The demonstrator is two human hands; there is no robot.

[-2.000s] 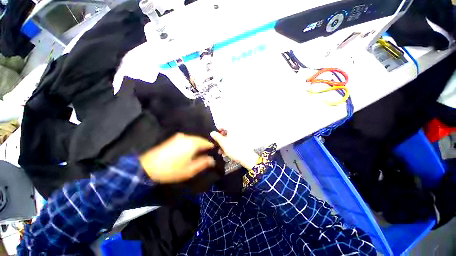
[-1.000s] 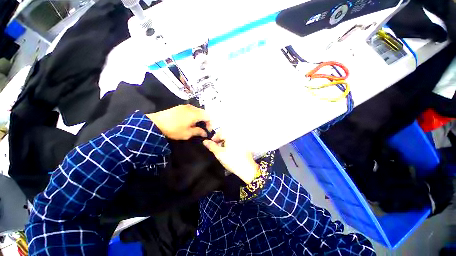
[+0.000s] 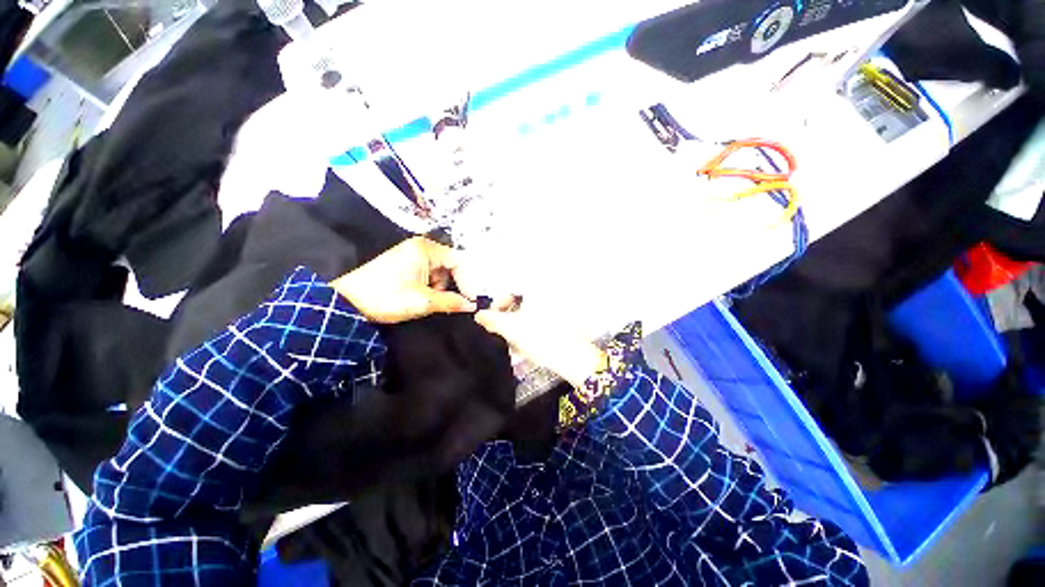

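A black garment piece [image 3: 390, 390] lies over the left of the table and hangs down over the front edge. My left hand [image 3: 401, 284] and my right hand [image 3: 539, 335] meet at its right edge, just in front of the needle area [image 3: 458, 212]. The fingertips of both hands pinch a small bit of black cloth between them. The right hand is partly washed out by glare. The presser foot is too bright to make out.
The white machine head [image 3: 527, 69] spans the back. Scissors with orange and yellow loops [image 3: 751, 172] and a small dark tool [image 3: 661, 126] lie right of the needle. A blue bin [image 3: 791, 424] with black cloth stands below right.
Over the two seconds my left hand has moved up to the cloth edge beside my right fingertips. Since a second ago both hands have shifted only slightly. The view has shifted a little.
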